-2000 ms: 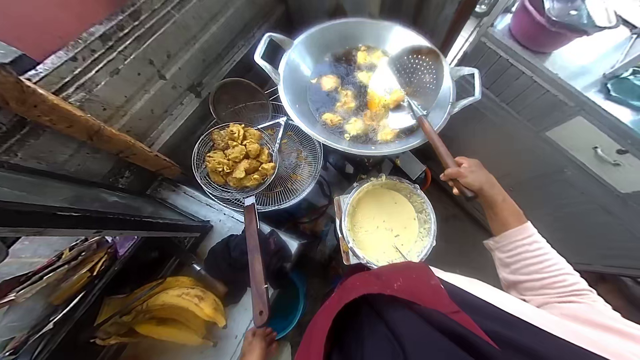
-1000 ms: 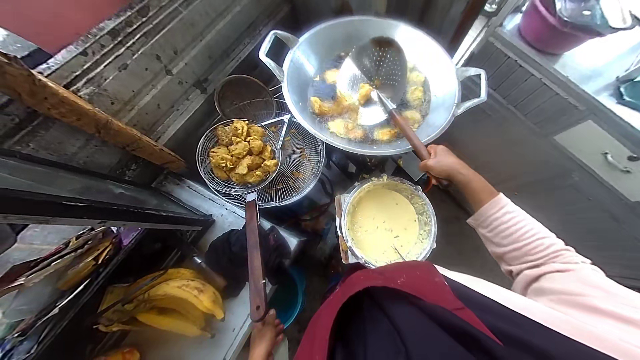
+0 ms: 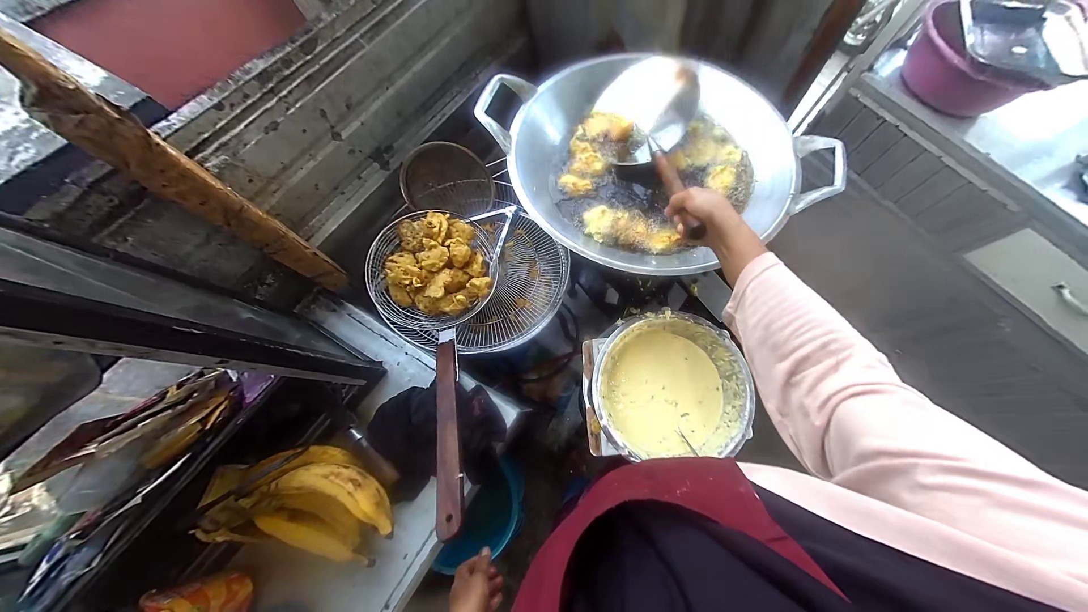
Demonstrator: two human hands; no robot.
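Observation:
My right hand (image 3: 701, 217) grips the wooden handle of a metal skimmer (image 3: 659, 102), whose wide head is inside a large two-handled metal wok (image 3: 544, 183). Golden fritters (image 3: 629, 228) lie in bubbling oil around it. My left hand (image 3: 476, 585) hangs low, fingers loosely curled, holding nothing, just below the handle end of a wire strainer (image 3: 447, 425). That strainer is heaped with fried fritters (image 3: 438, 265) and rests on a larger wire basket (image 3: 535, 285). A container of pale yellow batter (image 3: 663, 387), a thin utensil in it, stands below the wok.
A small round sieve (image 3: 446, 177) leans behind the baskets. Bananas (image 3: 319, 497) lie at lower left beside a dark cloth (image 3: 416, 429); a teal bucket (image 3: 489, 518) sits below. A wooden beam (image 3: 170, 170) slants at left. A pink tub (image 3: 952, 64) stands on the right counter.
My right hand has moved left and over the wok's near rim with the skimmer. The skimmer head has shifted from the wok's right side towards its back middle.

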